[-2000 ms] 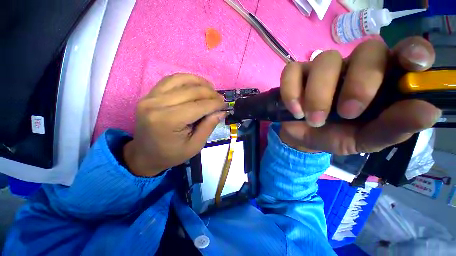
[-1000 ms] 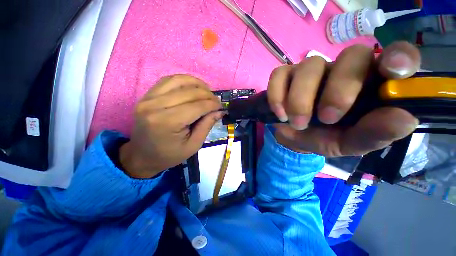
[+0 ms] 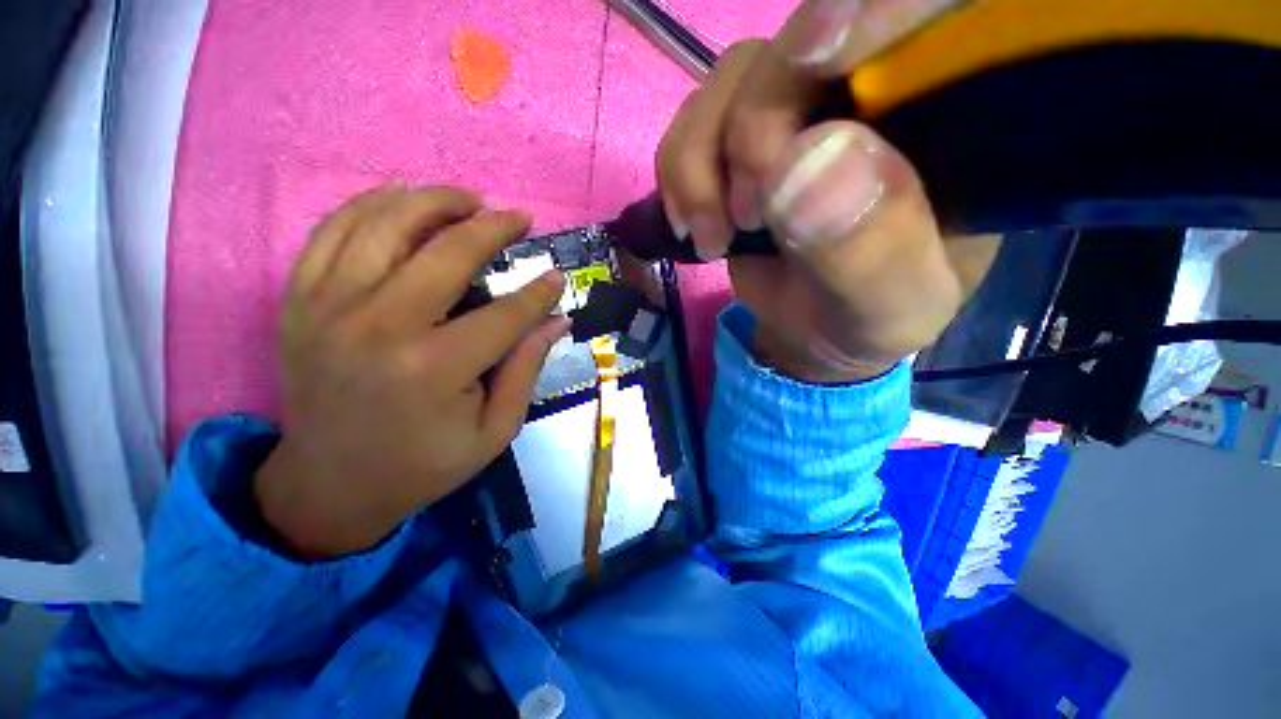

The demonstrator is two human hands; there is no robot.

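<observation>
An opened tablet (image 3: 555, 464) lies in front of me, with a white inside and black edges. An orange-gold flex cable (image 3: 601, 464) runs down its middle. A dark circuit board (image 3: 569, 250) with a yellow patch is at its far end. My left hand (image 3: 408, 351) rests on the tablet's left side, fingertips at the board; whether they pinch anything small cannot be told. My right hand (image 3: 829, 211) grips a black and yellow electric screwdriver (image 3: 1096, 127). Its dark nose points at the board's right end. The bit tip is too small to see.
Pink mat (image 3: 351, 99) under the work. An orange pick (image 3: 482, 68) and part of the tweezers (image 3: 667, 35) lie beyond the board. A dark slab on white sheets (image 3: 99, 281) is at left. Blue bins (image 3: 969, 534), wrapped slabs and a black cord (image 3: 1096, 348) are at right.
The screwdriver nose has moved from the board's middle to its right end, and the driver body looms larger. My left fingers have spread, uncovering the board. The view has shifted; the bottle is out of sight.
</observation>
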